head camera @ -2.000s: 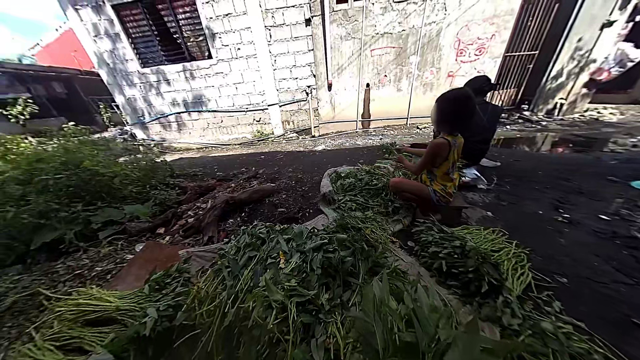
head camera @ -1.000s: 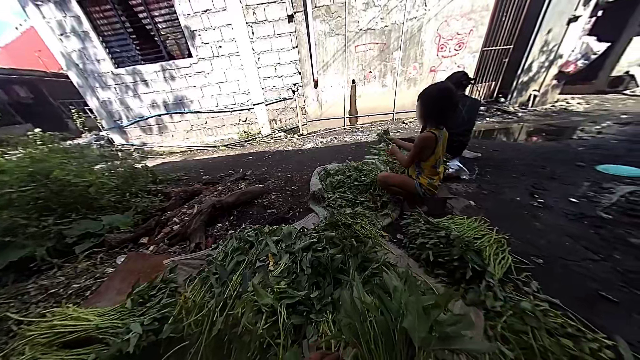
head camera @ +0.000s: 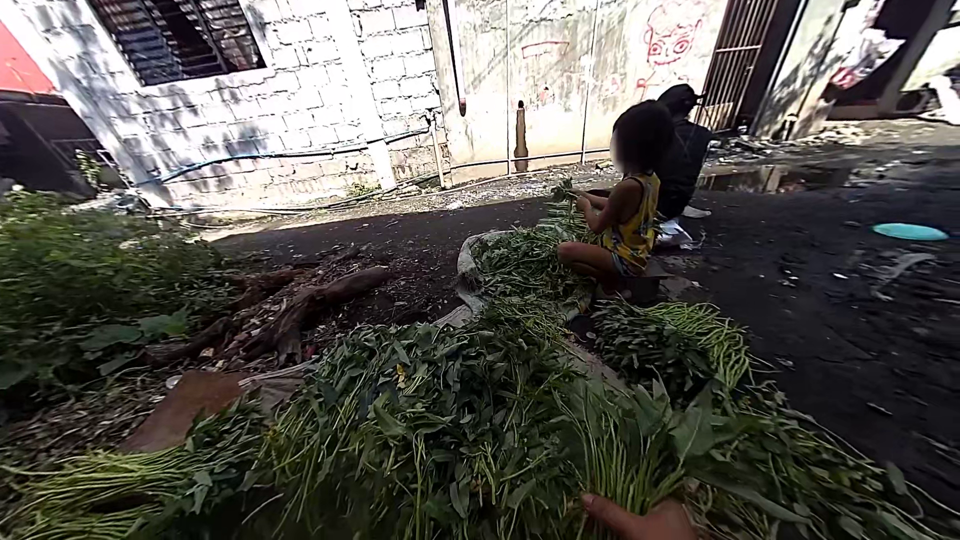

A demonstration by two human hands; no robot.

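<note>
At the bottom edge of the head view, right of centre, my right hand (head camera: 649, 519) is partly in the frame. Its thumb and a bent finger close around the lower stems of a bunch of leafy greens (head camera: 626, 450), whose leaves point up and away. Around it spreads a large heap of cut leafy greens with long green stems (head camera: 442, 390). Bundled stems (head camera: 97, 480) lie at the lower left, and another bundle (head camera: 720, 337) lies to the right. My left hand is out of view.
Under the greens a pale sack cloth (head camera: 469, 270) shows its edge. A child (head camera: 630, 217) squats beyond, holding greens, with another person (head camera: 686, 150) behind. Driftwood-like branches (head camera: 322, 296), a brown board (head camera: 187, 409) and bushes (head camera: 90, 277) lie left. A turquoise plastic dish (head camera: 910, 232) sits right.
My right hand has come further into view at the bottom, with the greens at its fingers standing more upright. The view has turned somewhat to the right.
</note>
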